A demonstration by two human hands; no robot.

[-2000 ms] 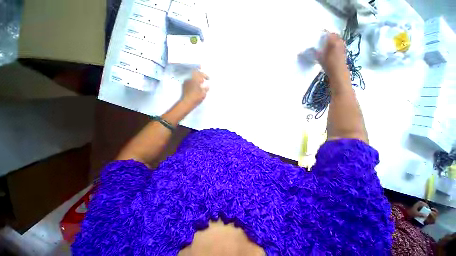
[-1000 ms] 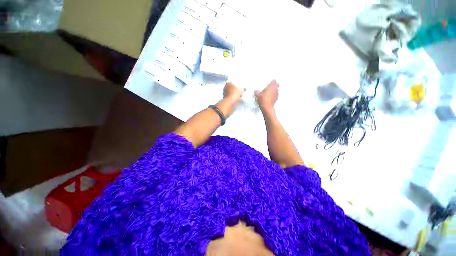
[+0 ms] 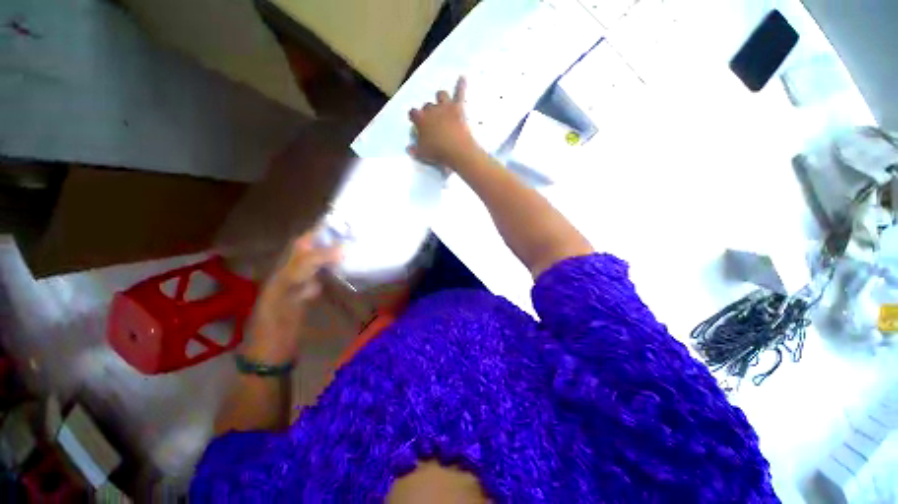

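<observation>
My left hand point(image 3: 300, 271), slightly blurred and with a dark band at the wrist, is shut on the near edge of a glaring white item point(image 3: 387, 219) beside the table's left corner. Glare hides whether the item is a carton or a stack of bags. My right hand point(image 3: 440, 128) reaches across with fingers spread over the row of white cartons point(image 3: 507, 54) at that corner. It seems to hold nothing. A white carton point(image 3: 546, 148) with a round yellow seal point(image 3: 573, 138) stands at the near end of the second row.
A black phone point(image 3: 764, 50) lies at the table's far edge. Tangled black cords point(image 3: 750, 335), a small grey-white piece point(image 3: 753, 268) and a crumpled grey cloth point(image 3: 849, 192) are at right. Brown cardboard point(image 3: 369, 34) stands at upper left. A red stool point(image 3: 187, 313) is on the floor.
The view has swung left. My hands, close together over the table before, have parted. My left hand now grips the white item off the table's edge; my right hand has moved onto the cartons.
</observation>
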